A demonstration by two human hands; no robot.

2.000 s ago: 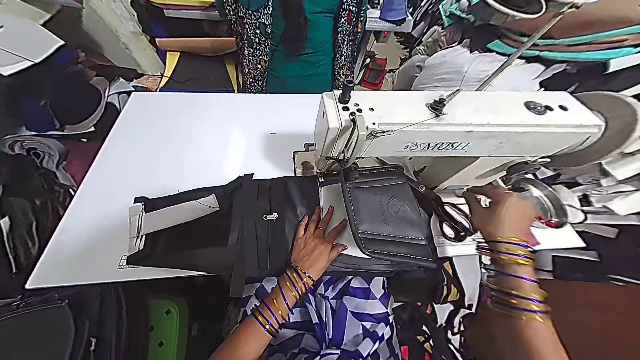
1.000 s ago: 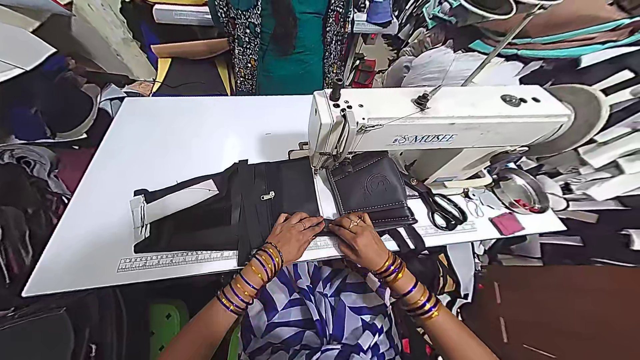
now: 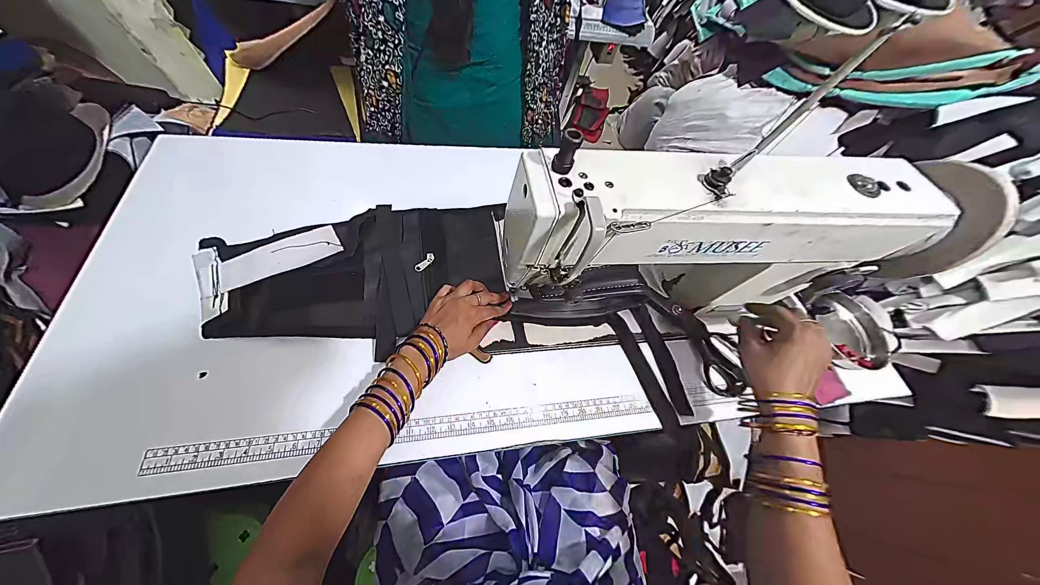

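A black fabric bag piece with straps, a zipper pull and a white strip lies on the table, its right part under the head of a white sewing machine. My left hand presses on its front edge just left of the needle area, fingers bent; whether it pinches the edge is unclear. A black leather-like panel runs beneath the machine arm. My right hand is raised near the machine's right end, fingers curled, beside black-handled scissors. What it touches cannot be made out.
A printed ruler scale runs along the front of the white table. A round metal bowl and a pink piece are at the right. Another person is beyond the table. Material scraps surround it.
My right hand has left the front edge of the work and moved right, toward the scissors and bowl. The bag piece and panel have shifted away from me, farther under the machine.
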